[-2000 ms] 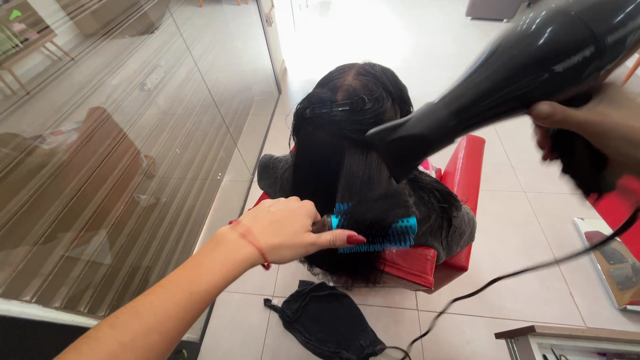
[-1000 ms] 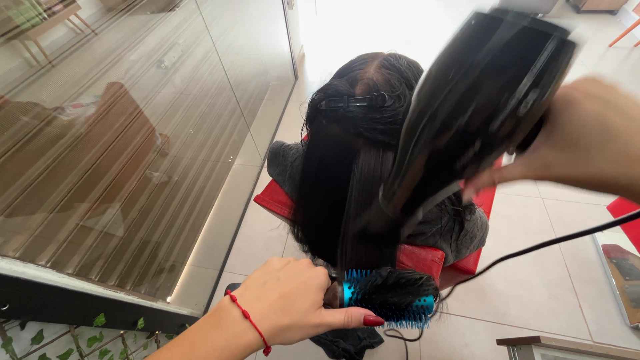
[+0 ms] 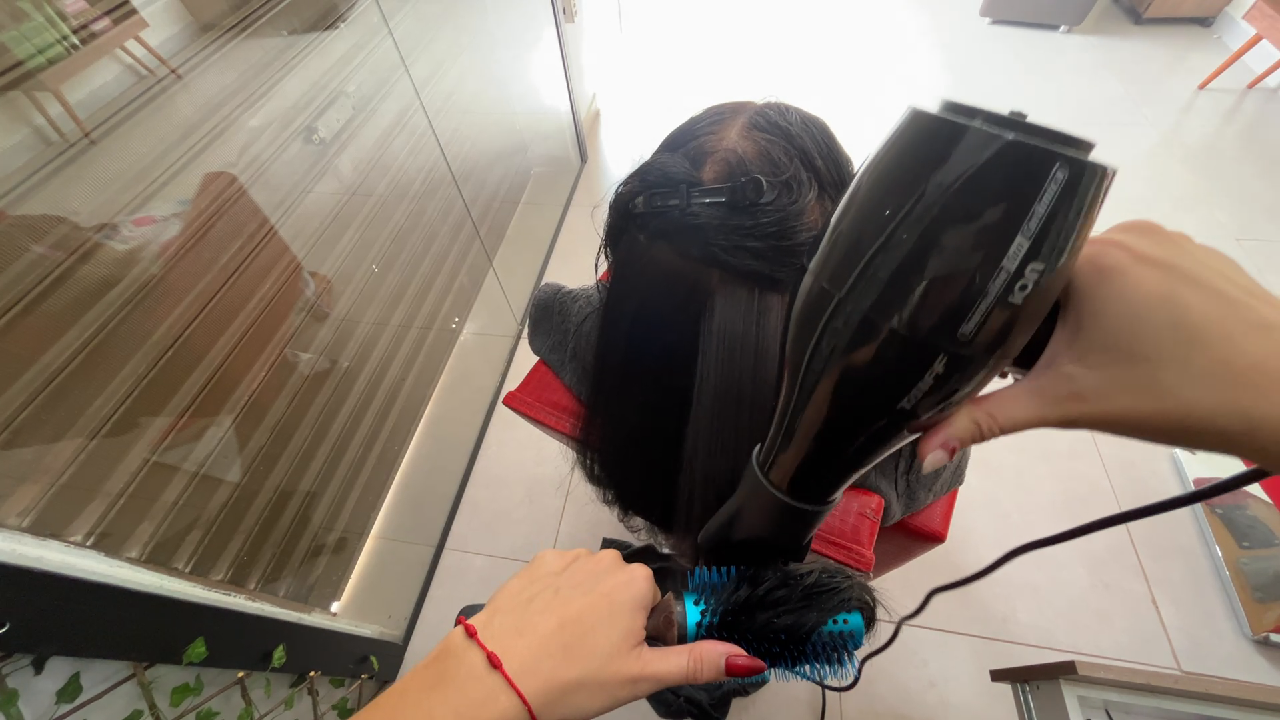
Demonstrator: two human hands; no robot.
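A person with long dark hair [image 3: 660, 400] sits with their back to me, a black hair clip [image 3: 705, 194] holding up the upper section. My left hand [image 3: 590, 630] grips the handle of a blue round brush [image 3: 845, 630], and the ends of the hair are wrapped over its barrel. In my right hand [image 3: 1140, 340] is a black hair dryer [image 3: 930, 270], tilted so that its nozzle [image 3: 765, 515] points down just above the brush. A dark towel [image 3: 565, 335] lies over the person's shoulders.
The person's red chair [image 3: 850, 530] stands on a tiled floor. A glass partition [image 3: 250, 300] rises at the left, with a leafy trellis [image 3: 190, 690] below it. The dryer's black cord [image 3: 1060, 540] loops across the right side. A cabinet's edge [image 3: 1130, 680] shows at the lower right.
My right hand has brought the dryer to a steeper angle, its nozzle lower, by the brush. The brush has moved down along the hair from mid-length to the ends.
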